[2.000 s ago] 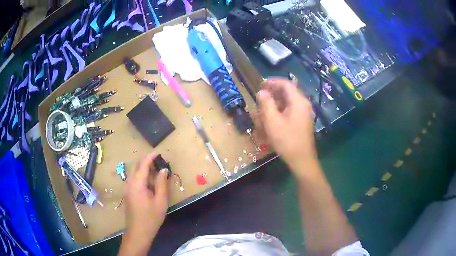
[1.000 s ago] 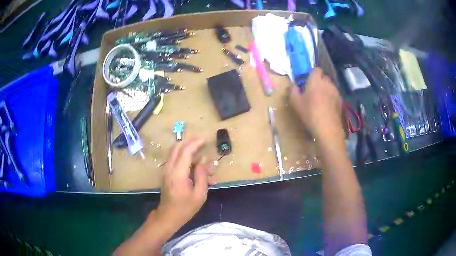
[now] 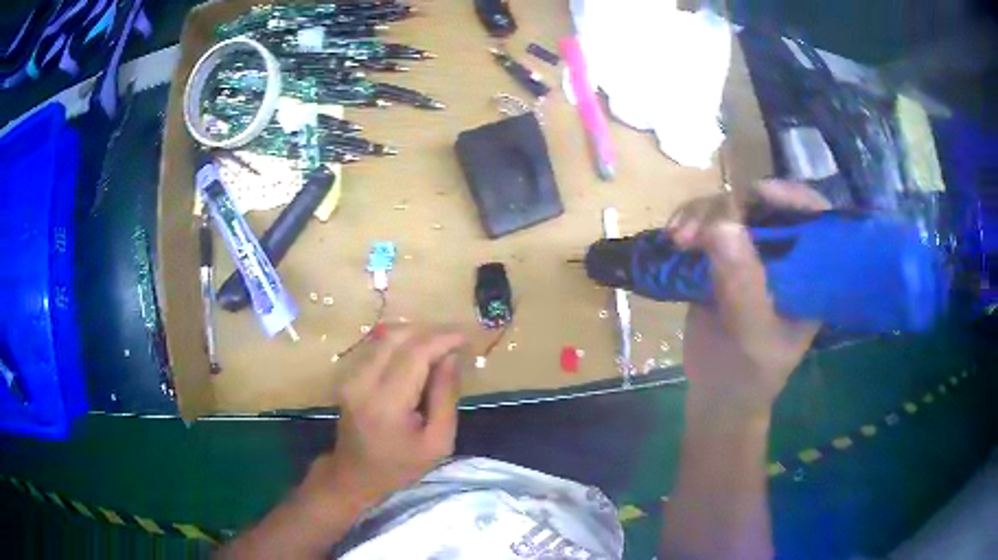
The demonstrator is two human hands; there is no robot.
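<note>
My right hand (image 3: pixel 739 273) is closed around the blue electric screwdriver (image 3: pixel 843 271). The tool lies level above the tray's right side, with its thin bit pointing left. My left hand (image 3: pixel 396 396) is at the tray's front edge with its fingers curled and apart from the thumb; no part shows in it. A small black housing (image 3: pixel 494 293) with thin wires lies on the cardboard, up and right of my left hand, untouched. A small turquoise part (image 3: pixel 381 258) with thin leads lies above my left hand. The black square block (image 3: pixel 509 175) lies behind the housing.
Circuit boards (image 3: pixel 328 82) and a tape roll (image 3: pixel 232 93) are at the tray's upper left. A lilac tube (image 3: pixel 246 249) crosses a black bar (image 3: pixel 287 230). A pink stick (image 3: pixel 590 107), white cloth (image 3: pixel 657 77) and thin silver tool (image 3: pixel 621 306) are right. A blue bin (image 3: pixel 38 273) stands left.
My right hand has lifted the blue screwdriver off the white cloth and turned it level, bit to the left. My left hand has let go of the black housing, which now lies on the cardboard.
</note>
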